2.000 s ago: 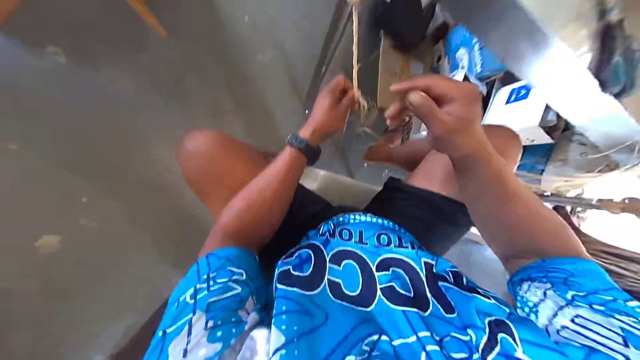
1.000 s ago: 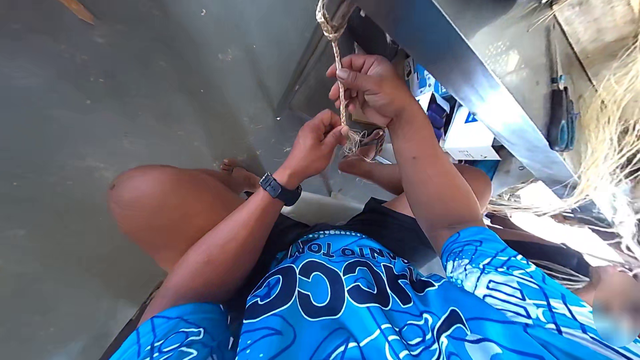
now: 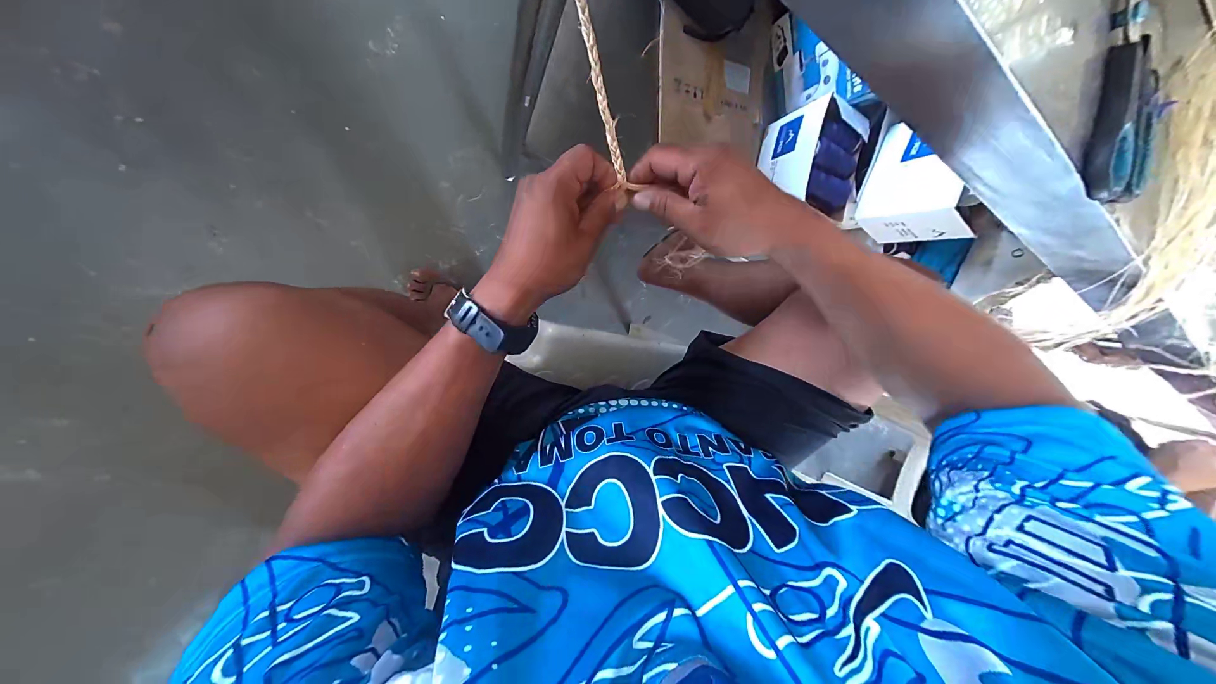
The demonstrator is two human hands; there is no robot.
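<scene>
A braided cord of pale natural fibre (image 3: 598, 85) runs down from the top edge to my two hands. My left hand (image 3: 559, 223), with a dark watch (image 3: 491, 325) on its wrist, pinches the cord's lower end between thumb and fingers. Close beside it on the right, my right hand (image 3: 714, 201) grips a short strand drawn sideways from that end between thumb and forefinger. The fingertips of both hands nearly touch. Loose fibres (image 3: 684, 255) lie by my foot below the right hand.
Behind the right hand stand a cardboard box (image 3: 708, 95) and white boxes (image 3: 912, 180), one with dark purple rolls (image 3: 836, 157). A metal table edge (image 3: 1026, 133) slants across the upper right, with loose pale fibres (image 3: 1173, 228) and a dark-handled tool (image 3: 1119, 119) on it.
My right hand was higher on the cord one second ago; it is now level with my left hand at the cord's lower end. The view has shifted.
</scene>
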